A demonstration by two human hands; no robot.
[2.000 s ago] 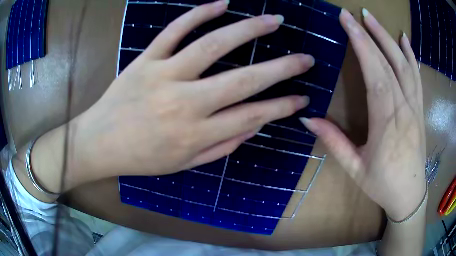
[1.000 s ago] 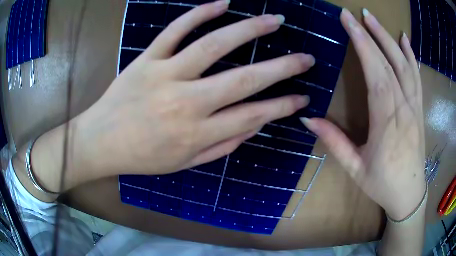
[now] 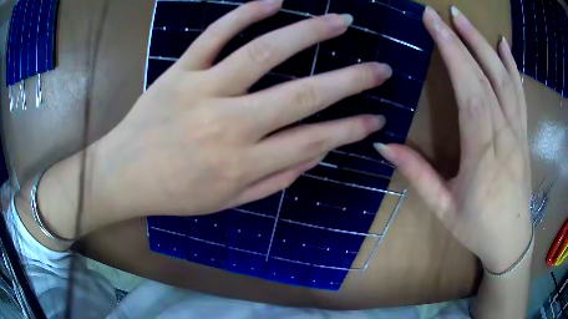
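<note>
A large dark blue solar cell panel (image 3: 311, 218) with thin silver lines lies on the brown table in front of me. A silver bracket-shaped wire (image 3: 391, 219) projects past its lower right edge. My left hand (image 3: 230, 124) lies flat across the panel with fingers spread and grips nothing; it hides the panel's middle and left part. My right hand (image 3: 479, 137) is on the right, its thumb tip at the panel's right edge and its fingertips by the upper right corner. Its fingers are apart and it holds nothing.
A blue strung cell piece (image 3: 32, 43) with silver leads lies at the upper left. Another dark cell (image 3: 543, 47) is at the upper right. Silver ribbon offcuts (image 3: 540, 202) and red and yellow handles (image 3: 558, 246) lie at the right. A dark blurred cord crosses the left side.
The panel and my left hand have shifted very slightly up in the view. Both hands keep nearly the same pose.
</note>
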